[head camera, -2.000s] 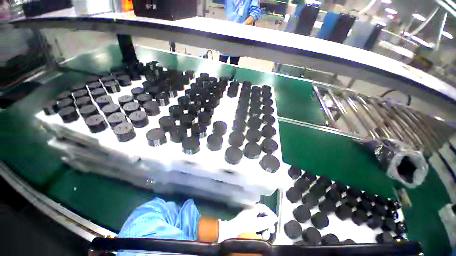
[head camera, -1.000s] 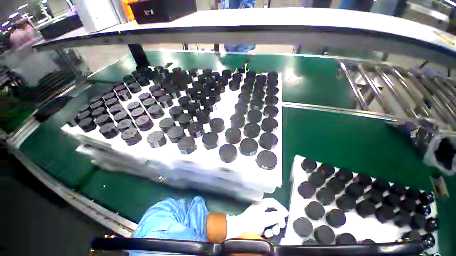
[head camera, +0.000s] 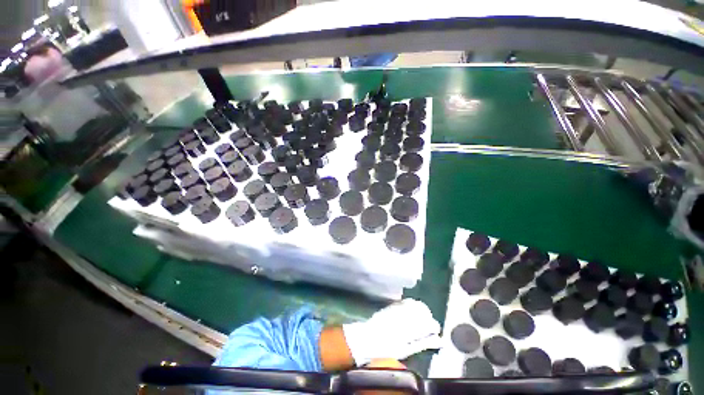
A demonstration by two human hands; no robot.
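My left hand (head camera: 397,332) wears a white glove and lies at the bottom centre, beside the left edge of the near foam tray (head camera: 457,299). Its fingers point right; their undersides are hidden, so I cannot tell whether they hold anything. A bare skin-coloured patch at the bottom edge, partly behind a black frame, may be part of my right hand. The near tray holds rows of matte black round parts (head camera: 485,313), with glossy ones (head camera: 678,333) at its right end. Several bare spots show among the rows.
A thick stack of foam trays (head camera: 340,266), topped with many black round parts, stands on the green mat (head camera: 494,189) at left and centre. A metal strip crosses the mat. A roller conveyor (head camera: 598,104) is at upper right, a plastic bag (head camera: 691,212) at the right edge. A shelf spans the top.
The view has shifted, bringing more of the near tray into sight and pushing the bag towards the right edge. My left hand stays beside the tray; the small dark gaps at its fingertips no longer show.
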